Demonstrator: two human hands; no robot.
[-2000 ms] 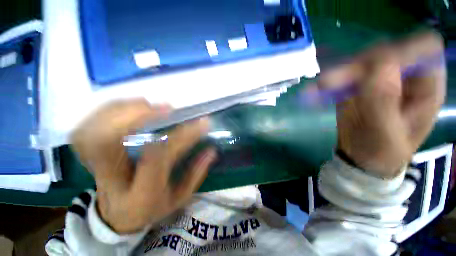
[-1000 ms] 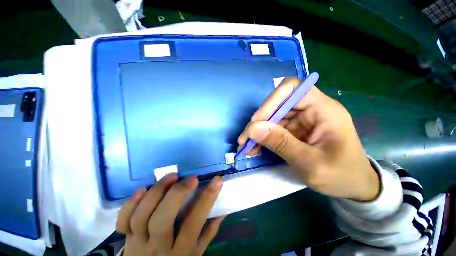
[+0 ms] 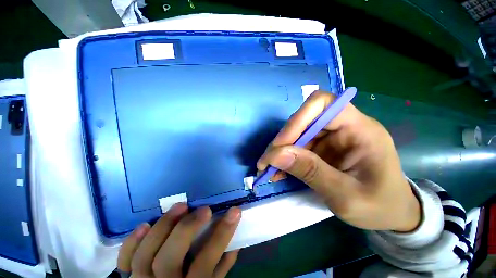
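A blue tablet back cover (image 3: pixel 179 119) with a raised rim and dark inner panel lies on a stack of white sheets (image 3: pixel 51 141). White adhesive patches (image 3: pixel 157 51) sit inside it. My right hand (image 3: pixel 348 163) grips purple tweezers (image 3: pixel 326 115), their tip down at the cover's near edge beside a small white patch (image 3: pixel 249 183). Whether a tiny piece is at the tip cannot be seen. My left hand (image 3: pixel 182 241) rests with spread fingers on the near rim, below another white patch (image 3: pixel 173 202); it grips nothing visible.
A second stack with a sideways blue cover (image 3: pixel 13 206) stands at the left. A grey panel (image 3: pixel 81 15) and crumpled white material (image 3: pixel 129 11) are at the top left. A small roll-like object (image 3: pixel 471 136) lies on the green bench (image 3: pixel 391 70) at the right.
Since two seconds ago both hands have come onto the cover, the tweezers tip now at its near edge. Over the last second, the view has shifted slightly and the hands have barely moved.
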